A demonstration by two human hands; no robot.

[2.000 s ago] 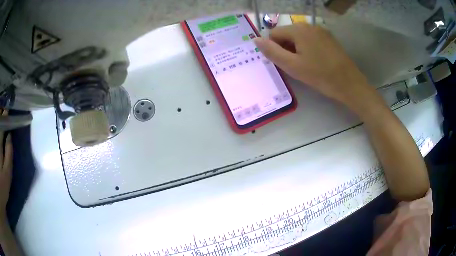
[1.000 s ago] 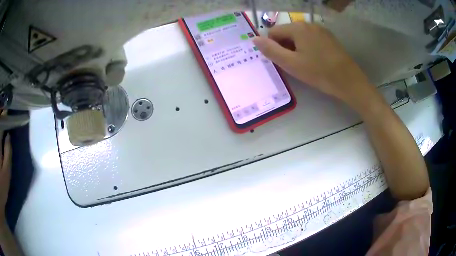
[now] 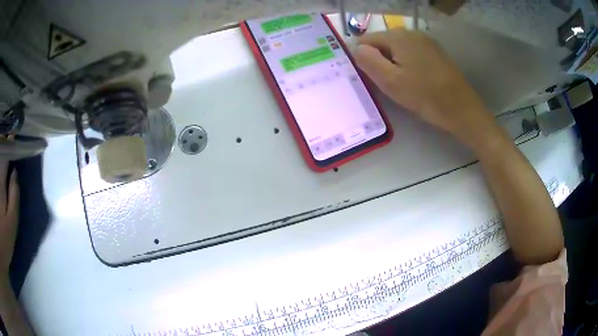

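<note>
A phone in a red case (image 3: 334, 98) lies face up on the pale machine bed, its chat screen lit with green bubbles. My bare right hand (image 3: 400, 69) rests beside its upper right edge, fingers loosely bent, with nothing seen in it; the machine head partly hides the fingers. My left hand (image 3: 9, 190) is only partly seen at the left edge, dim and cut off, so its fingers cannot be made out.
The machine head (image 3: 131, 33) hangs overhead, with a cream tension knob (image 3: 122, 159) at left. A perforated disc (image 3: 193, 140) is set in the bed. A yellow strip (image 3: 394, 21) lies behind my right hand. A printed ruler (image 3: 354, 292) runs along the front table edge.
The chat screen has changed; a new green bubble shows in its middle. My right fingertips have drawn back slightly from the screen to the phone's edge. The view has shifted slightly.
</note>
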